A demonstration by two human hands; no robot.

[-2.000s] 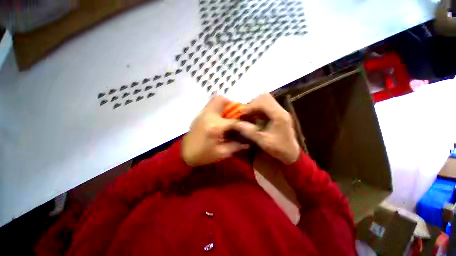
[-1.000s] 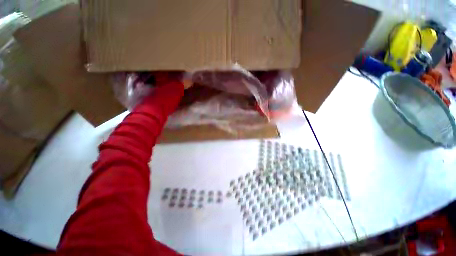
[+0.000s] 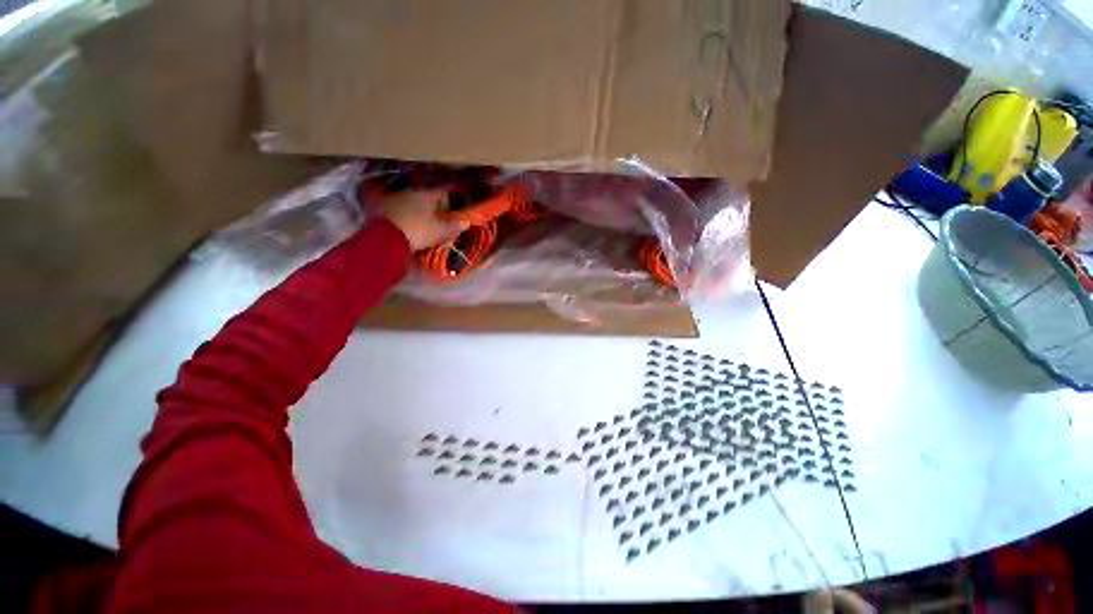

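Note:
My left hand [image 3: 422, 218] is at the mouth of the large brown carton [image 3: 515, 84], its fingers closed on a coiled orange cord [image 3: 459, 250]. The hand partly hides the coil. More orange cord [image 3: 656, 259] shows through the clear plastic liner [image 3: 557, 270]. Small dark labels [image 3: 683, 450] lie in rows on the white table, with a short strip at the left and a dense slanted block at the right. At the bottom edge, a small cut-off part of my right hand [image 3: 837, 602] seems to show; its grip is hidden.
A grey-green basket [image 3: 1001, 318] stands at the far right of the table. Behind it are a yellow object [image 3: 997, 138] and some orange cord [image 3: 1057, 228]. Carton flaps [image 3: 108, 156] spread out at the left and right. A dark seam [image 3: 805, 414] crosses the white table [image 3: 348, 420].
Both hands were together over my lap on something orange. Then my left hand reached inside the carton, hidden by plastic. Now it shows at the opening with an orange coil.

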